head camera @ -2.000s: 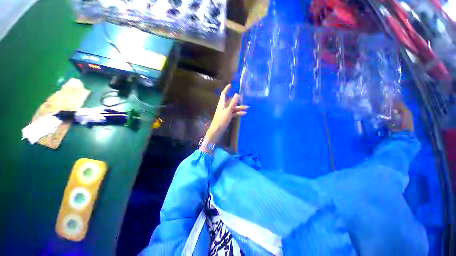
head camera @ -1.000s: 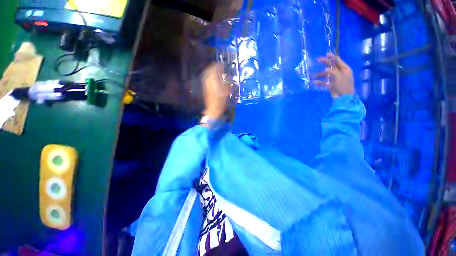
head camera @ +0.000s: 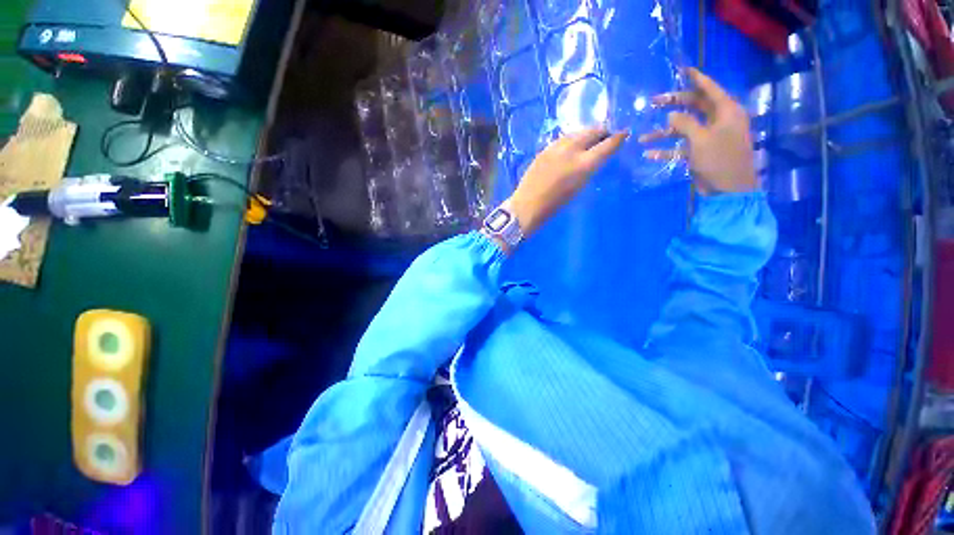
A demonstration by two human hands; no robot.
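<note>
A clear plastic blister tray (head camera: 523, 99) with round pockets, no black parts visible in them, spans the upper middle, over the dark area and blue floor. It shows as a dim left part and a brighter right part; I cannot tell if these are one sheet or two. My left hand (head camera: 560, 178), with a wristwatch, is at its near edge, fingers together and pointing right; its grip is unclear. My right hand (head camera: 717, 136) is at its right side, fingers apart and pointing left, with no clear grip; whether the fingertips touch it is unclear.
On the green bench (head camera: 178, 282) at left are a yellow-orange three-hole fixture (head camera: 108, 361), a glue syringe (head camera: 131, 196) over a tan pad (head camera: 37, 152), and a blue-grey controller (head camera: 78, 47) with a cable. Purple glow shows at bottom left. Metal rails run along the right.
The tray has come left, towards my body's middle, since the oldest frame. My right hand came left with it. My left hand has moved right, to the tray's near edge.
</note>
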